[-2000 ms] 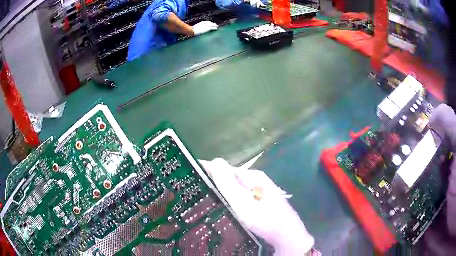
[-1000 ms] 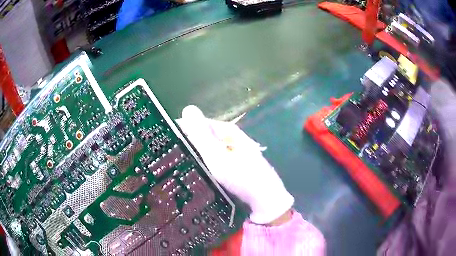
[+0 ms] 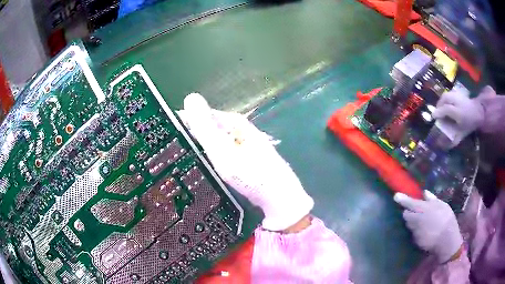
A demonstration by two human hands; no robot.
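Note:
A large green printed circuit board [image 3: 119, 194], solder side facing me, fills the left half of the view, tilted up above the bench. My right hand [image 3: 243, 155], in a white glove with a stained spot and a pink sleeve, grips its right edge; the thumb lies along the white border and the fingertips are hidden behind the board. A pale sliver at the lower left rim may be my left hand; it is too cut off to tell. Part of a red-orange pad [image 3: 232, 266] shows under the board's lower right corner.
At the right, another person's two white-gloved hands [image 3: 432, 224] are at a component-side power board [image 3: 410, 119] on a red-orange pad [image 3: 376, 161]. A wrapped red-orange post [image 3: 403, 19] stands behind. The green bench mat [image 3: 310, 72] runs between the boards.
The view has tilted down, so the far worker and black tray have mostly left it. The board and my right hand sit higher and further left. The neighbour's two gloved hands now show clearly.

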